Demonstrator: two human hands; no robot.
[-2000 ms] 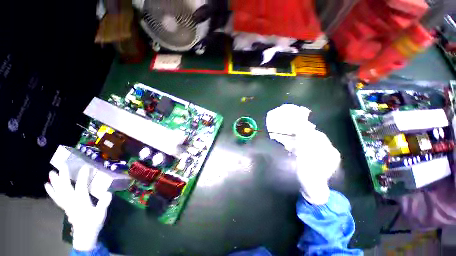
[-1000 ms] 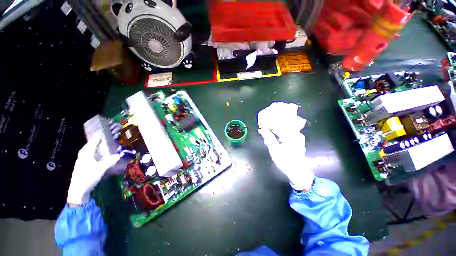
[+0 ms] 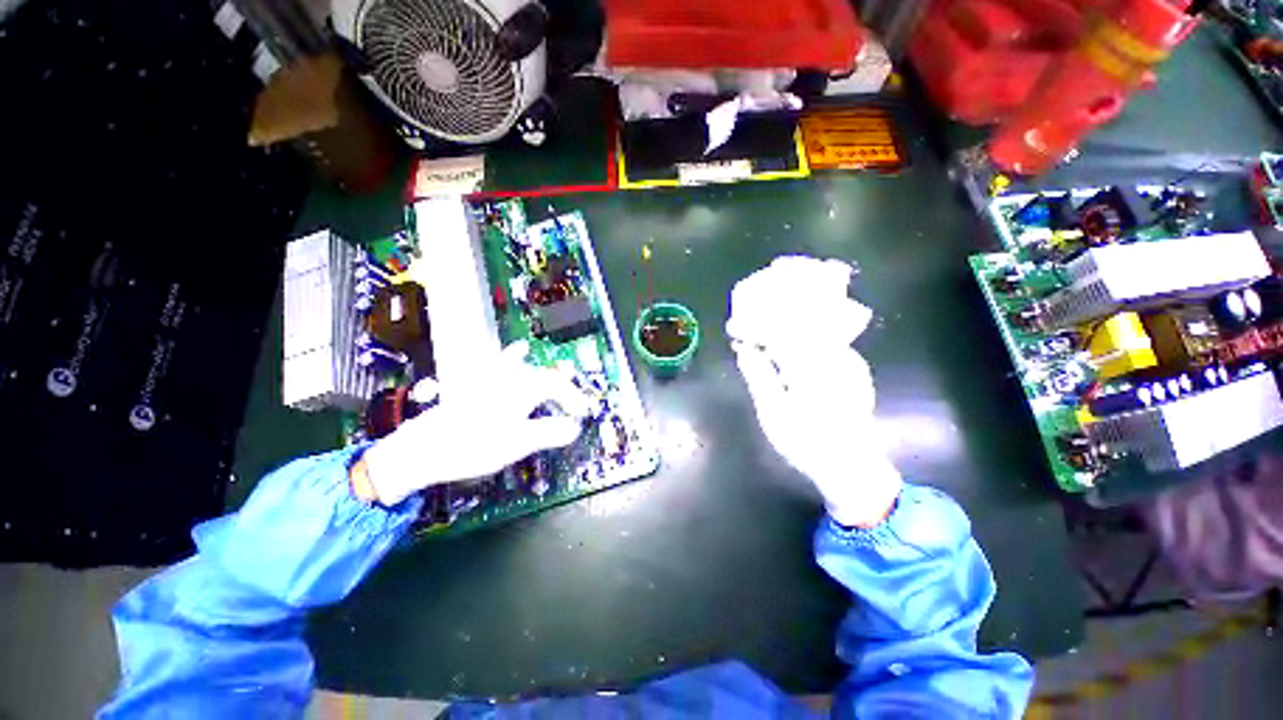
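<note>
A green power supply board (image 3: 619, 450) lies on the mat at left, its long plain heatsink (image 3: 457, 267) and finned heatsink (image 3: 324, 324) pointing away from me. My gloved left hand (image 3: 486, 429) lies across the board's near half, fingertips among small parts; whether they pinch anything is hidden. A small green cup (image 3: 667, 338) with dark brown contents stands right of the board. A thin reddish line with a yellow tip (image 3: 647, 256) rises at the cup. My gloved right hand (image 3: 816, 415) is right of the cup, at a crumpled white cloth or paper (image 3: 802, 288); its grip is unclear.
A second board (image 3: 1048, 408) lies at right, beside a person's pink sleeve (image 3: 1224, 528). A panda-shaped fan (image 3: 439, 71), a red bin (image 3: 732, 35) and red items (image 3: 1013, 71) stand at the back, behind taped areas. Black stacked trays (image 3: 127, 281) are at far left.
The board has turned so its heatsinks point away from me. My left hand has moved from the finned heatsink onto the board's near half. A thin line now shows upright at the cup.
</note>
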